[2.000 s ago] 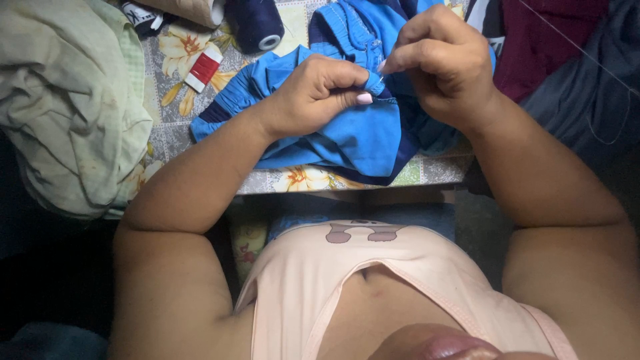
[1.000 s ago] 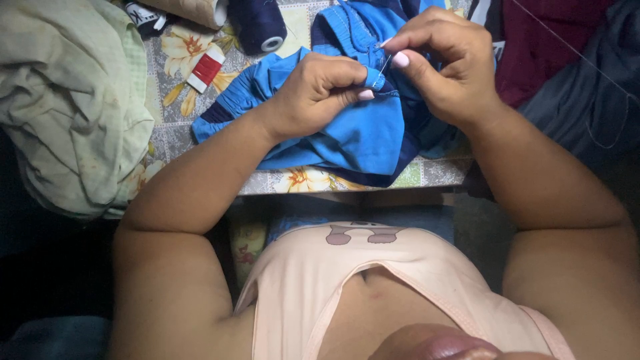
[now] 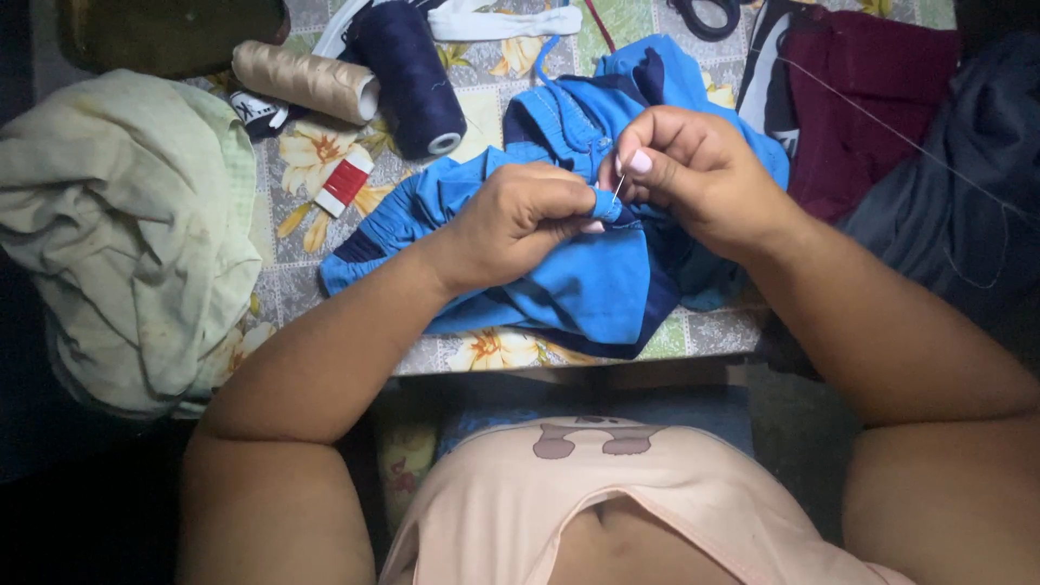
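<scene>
A blue garment with navy panels and a drawstring lies bunched on the table. My left hand pinches a fold of its edge between thumb and fingers. Just to the right, my right hand holds a sewing needle between thumb and index finger, its lower end at the pinched fold with visible stitching. A pale thread runs at the right and loops over dark cloth; its link to the needle cannot be traced. The lower fingers of my right hand are partly hidden.
A navy thread cone, a beige thread cone and a card of red thread lie behind my left forearm. Pale cloth is heaped at left. Scissors handles show at the back, maroon cloth at right.
My right thumb and fingers have shifted slightly around the needle near the fold. My left hand keeps its pinch in the same place.
</scene>
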